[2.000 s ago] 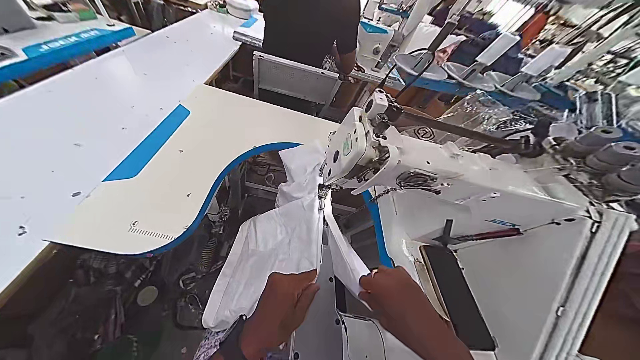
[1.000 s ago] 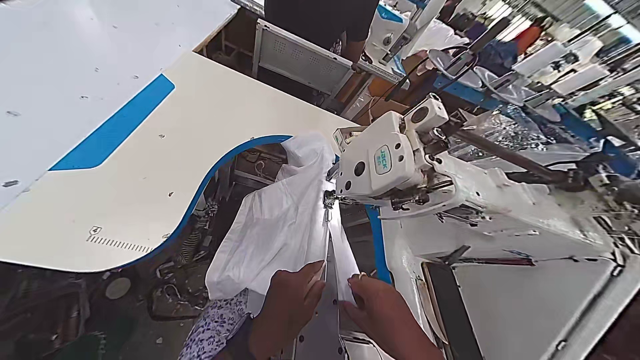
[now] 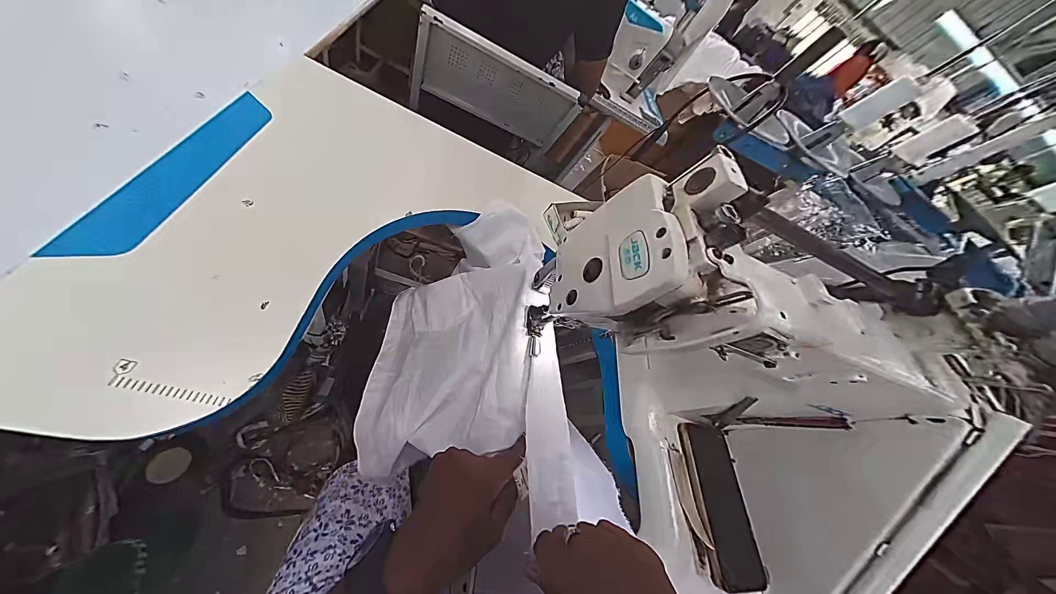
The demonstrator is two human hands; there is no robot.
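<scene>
White fabric [image 3: 450,355] hangs from under the presser foot [image 3: 536,320] of a white Jack industrial sewing machine [image 3: 627,260], whose lamp lights the cloth there. My left hand [image 3: 462,511] grips the fabric's near edge, left of the narrow arm below the needle. Lower and to the right, my right hand [image 3: 598,557] is closed on a flat white strip of the cloth [image 3: 549,445] that runs down from the foot. Part of each hand's fingers is hidden by the fabric or the hand itself.
A cream tabletop [image 3: 190,305] with a curved blue edge lies to the left. A dark phone-like object [image 3: 726,503] rests on the machine's right side. Beyond are a metal panel [image 3: 499,74], a person in dark clothing [image 3: 528,25] and thread stands.
My hands have moved apart, with the right hand now lower along the white strip. The view has moved closer to the machine.
</scene>
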